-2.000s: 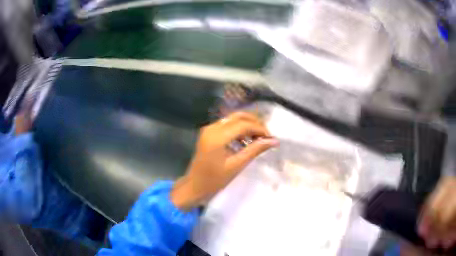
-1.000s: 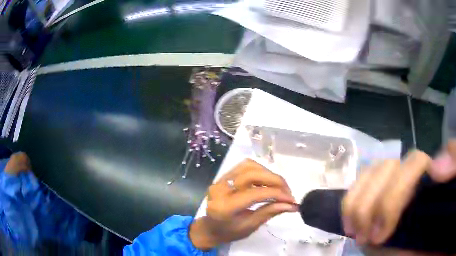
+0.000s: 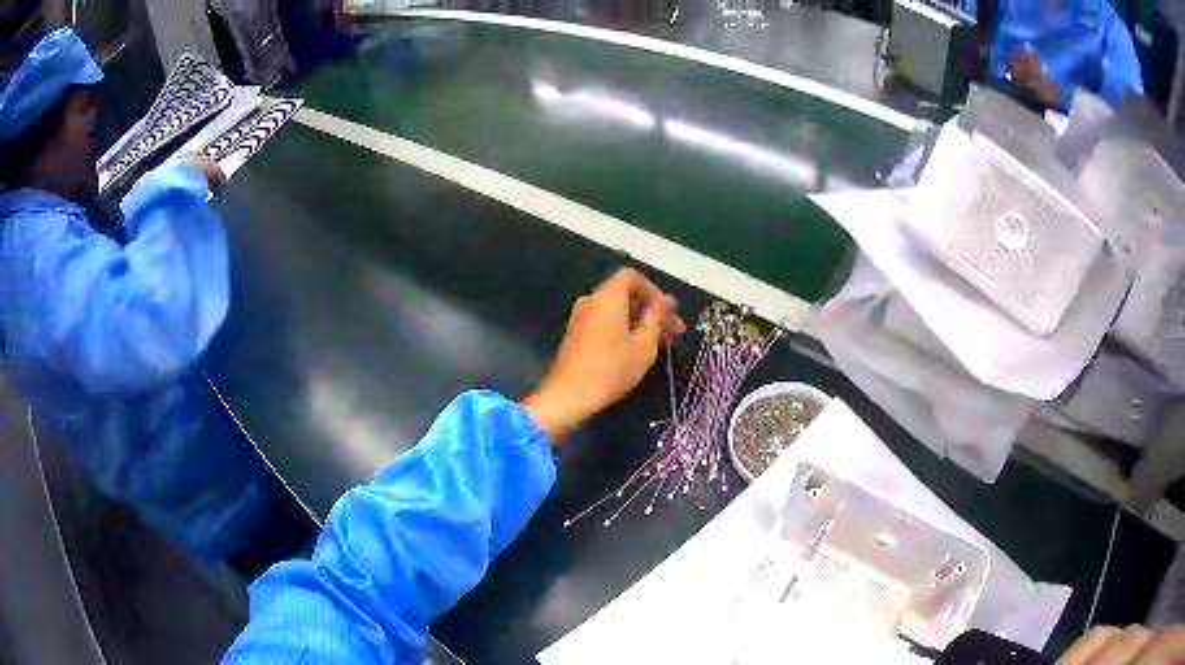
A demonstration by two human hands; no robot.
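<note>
My left hand (image 3: 611, 340) is at the upper end of a bundle of purple-pink wire leads (image 3: 702, 409) on the dark bench. Its fingertips are pinched at one lead that hangs beside the bundle. A round white dish of small metal screws (image 3: 776, 429) stands right of the leads. A white housing shell (image 3: 884, 552) lies open on a white foam sheet (image 3: 676, 611), with posts inside. My right hand (image 3: 1120, 647) is cut off by the bottom right edge, on the black electric screwdriver (image 3: 994, 650), whose thin bit points at the shell.
Stacked grille shells (image 3: 1007, 227) with foam sheets stand at the upper right. A green conveyor (image 3: 624, 143) with a pale rail (image 3: 520, 195) runs beyond the bench. A person in blue (image 3: 117, 299) at the left handles patterned black-and-white strips (image 3: 247, 130). Another person (image 3: 1066, 52) is at the top right.
My left hand has left the screwdriver tip and the shell and moved to the wire leads. The screwdriver and right hand now sit lower in view, at the bottom right. The view has shifted.
</note>
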